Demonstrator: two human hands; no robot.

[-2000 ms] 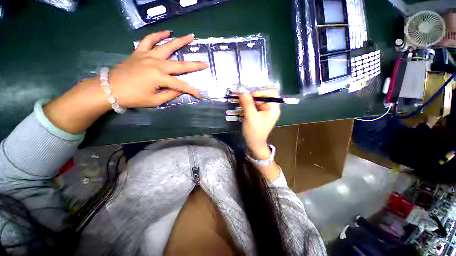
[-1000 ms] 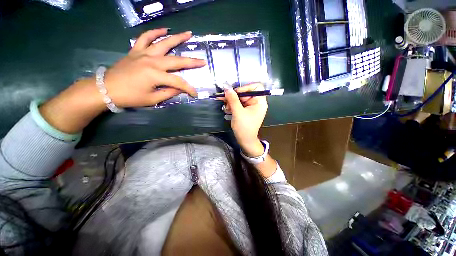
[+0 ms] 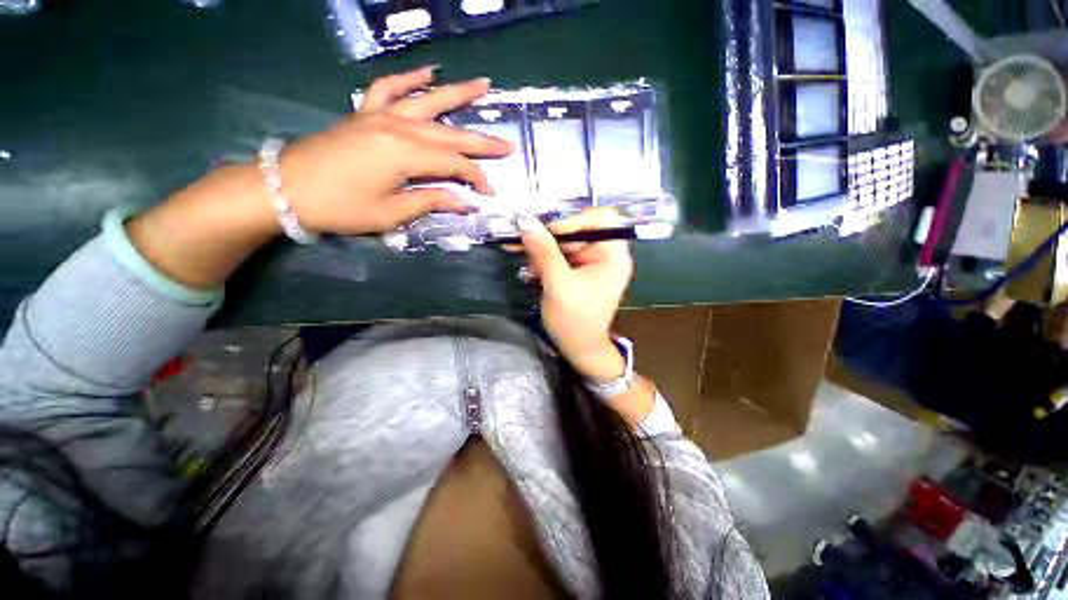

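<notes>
A black-framed panel (image 3: 588, 154) with pale windows and shiny film edges lies flat on the green bench. My left hand (image 3: 381, 164) lies spread over its left part, fingers apart, and hides the windows there. My right hand (image 3: 582, 281) grips a thin black pick tool (image 3: 600, 234) at the panel's near edge, close to my left fingertips. White ovals (image 3: 452, 244) show along that near edge. The tool's tip and whatever it touches are too small to tell.
A panel (image 3: 483, 9) with white ovals lies beyond the work. A panel stack in shiny film (image 3: 813, 106) stands at right, with a sticker sheet (image 3: 881, 178) beside it. Further right are a fan (image 3: 1019, 99) and a phone-like device (image 3: 990, 211). A cardboard box (image 3: 761, 363) is below.
The whole view has shifted, so the bench things sit further right. My right hand and the tool have moved left along the panel's near edge. My left hand stays spread on the panel.
</notes>
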